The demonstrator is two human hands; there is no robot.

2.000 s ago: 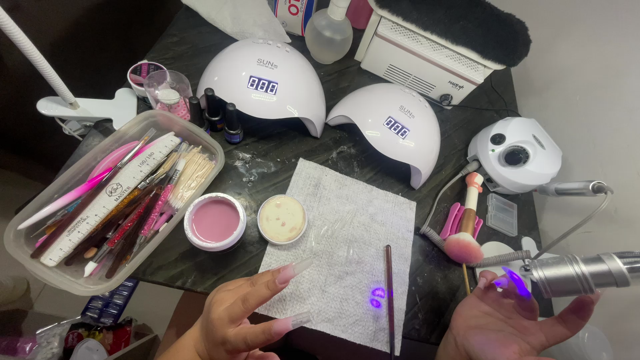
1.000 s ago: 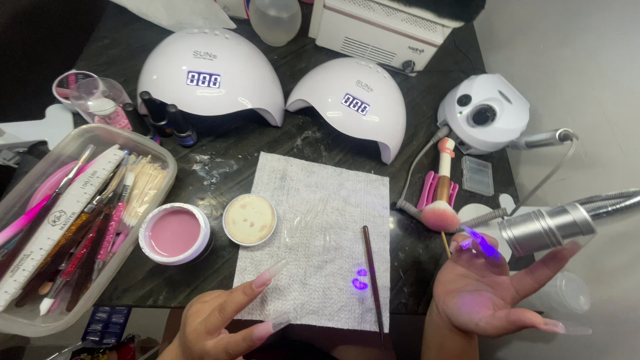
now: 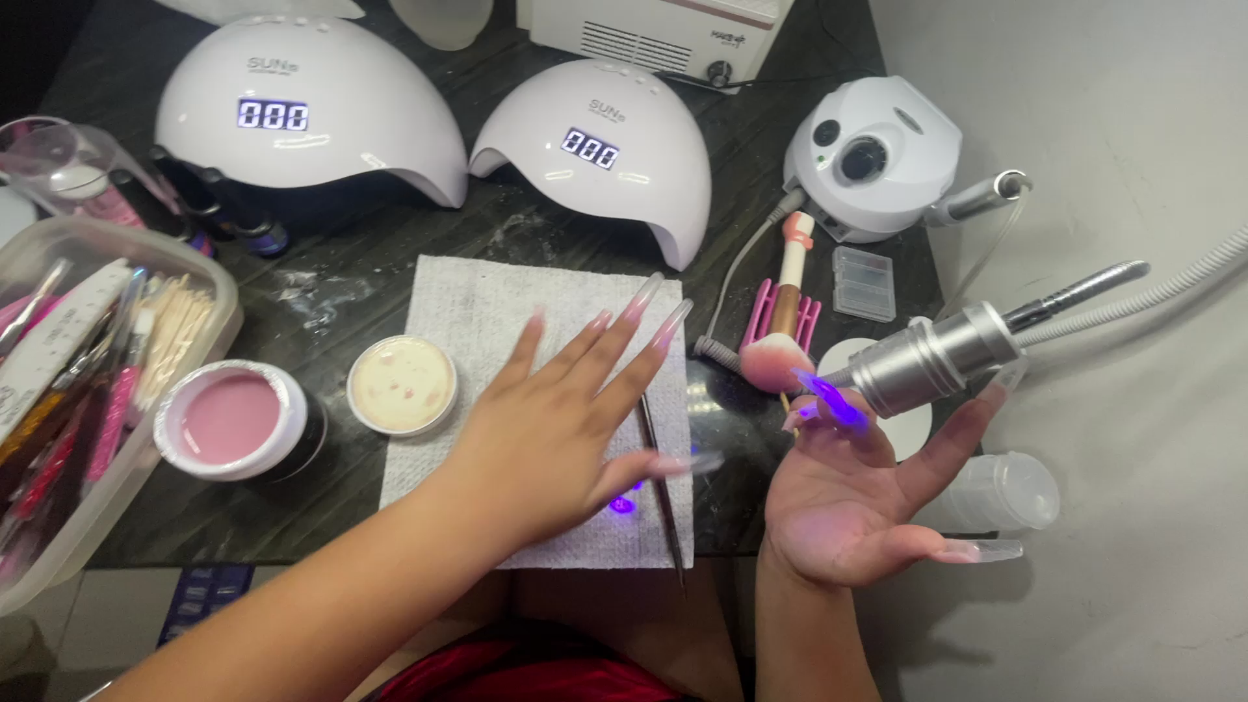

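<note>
My left hand (image 3: 546,429), palm down with fingers spread, is over a white paper towel (image 3: 458,302) and holds nothing. Its thumb nail passes over a thin dark-handled brush (image 3: 668,507) lying on the towel. My right hand (image 3: 848,497) is palm up on the right, its curled fingertips under a silver gooseneck UV lamp (image 3: 912,361); violet light falls on the nails. Its other fingers are apart, with long clear nail tips. An open jar of pink gel (image 3: 232,419) stands left of its round lid (image 3: 402,385), which lies by the towel's left edge.
Two white nail lamps (image 3: 312,107) (image 3: 604,146) stand behind the towel. At the left is a plastic bin (image 3: 219,292) of brushes, files and sticks, with dark polish bottles (image 3: 253,219) behind. A nail drill unit (image 3: 873,156), a fluffy brush (image 3: 775,361) and a clear container (image 3: 1004,492) are on the right.
My left hand has moved forward and right, from the towel's lower left edge to over its middle, turning palm down. My right hand remains under the lamp. The view has shifted somewhat.
</note>
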